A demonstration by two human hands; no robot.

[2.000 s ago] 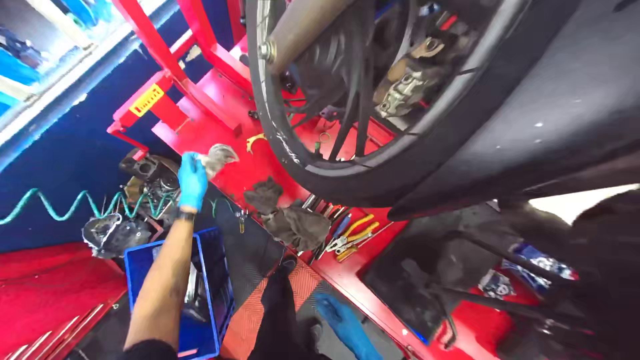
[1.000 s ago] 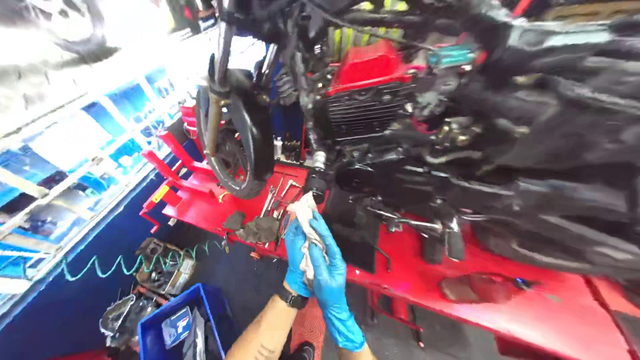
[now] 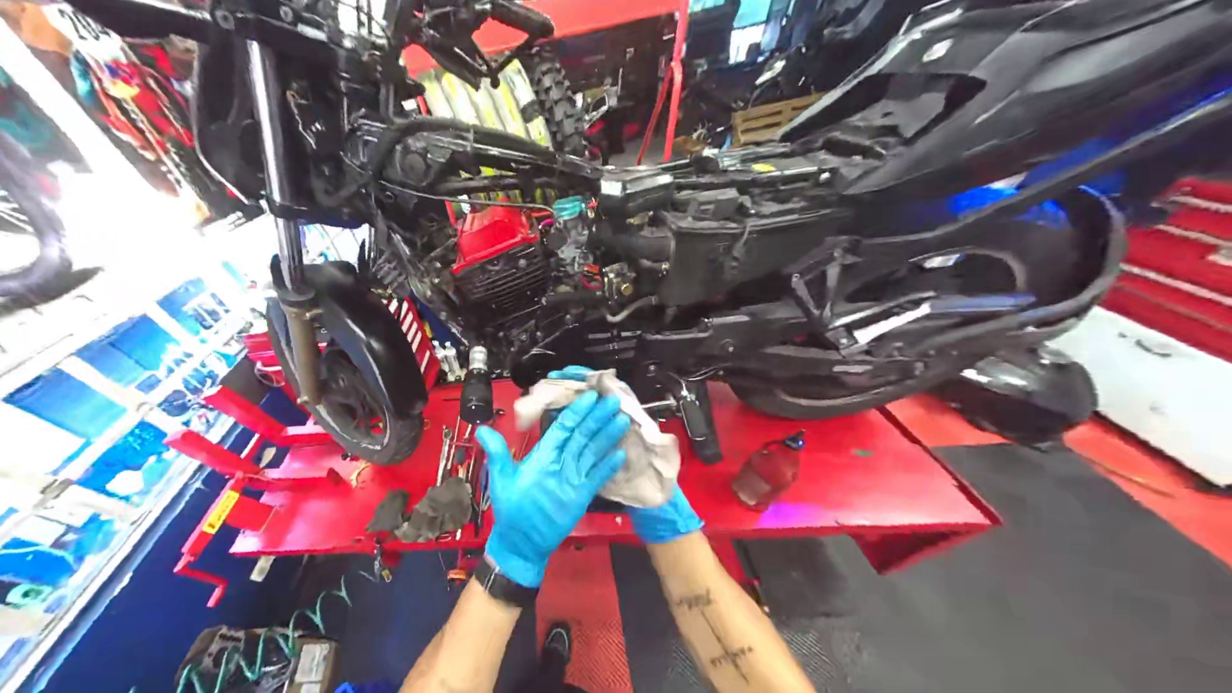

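My left hand, in a blue glove with a black band at the wrist, lies flat against a whitish cloth, fingers spread. My right hand, also blue-gloved, is behind the cloth and largely covered by it; the cloth lies between both hands. Beyond them stands a partly stripped black motorcycle with a red engine cover, on a red lift table. A dark cylindrical tool or part with a silver end is left of the hands.
Dark crumpled rags and hand tools lie on the table's left part. A bottle of reddish-brown liquid rests at the right. The red wheel clamp is by the front wheel. Below left are a coiled hose and a box of parts.
The left hand held a cloth over the floor at first; since then both hands have come together around it. The left palm is now opened out against the cloth. The view has swung up towards the motorcycle.
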